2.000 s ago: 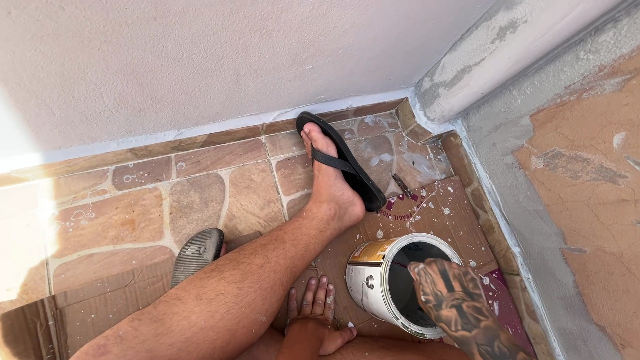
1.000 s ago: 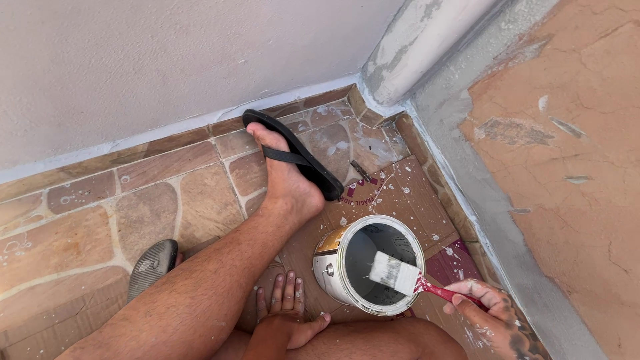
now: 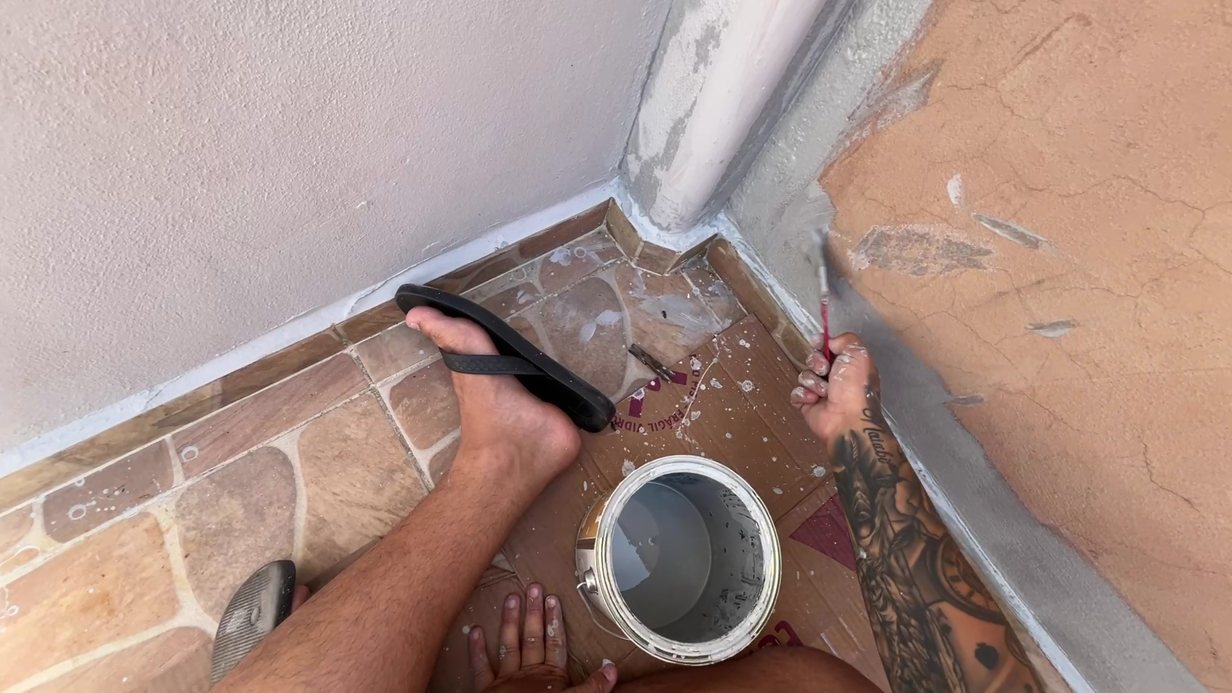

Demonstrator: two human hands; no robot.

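Note:
My right hand (image 3: 839, 387), spotted with paint, grips the red handle of a paintbrush (image 3: 823, 289). The brush stands nearly upright in view, its bristles against the grey painted band of the right wall (image 3: 784, 217). Below and left of that hand, an open metal paint can (image 3: 765, 510) holds grey paint. My left hand (image 3: 529, 640) lies palm down with fingers apart on the cardboard, just left of the can, and holds nothing. Its wrist is out of view.
Paint-spotted cardboard (image 3: 731, 385) covers part of the stone-tiled floor (image 3: 346, 462). My foot in a black flip-flop (image 3: 568, 390) rests near the left wall (image 3: 318, 144). A pipe-like column (image 3: 707, 125) fills the corner. Another sandal (image 3: 255, 616) shows lower left.
My right hand has moved the brush from over the paint can to the right wall. My left hand stays beside the can.

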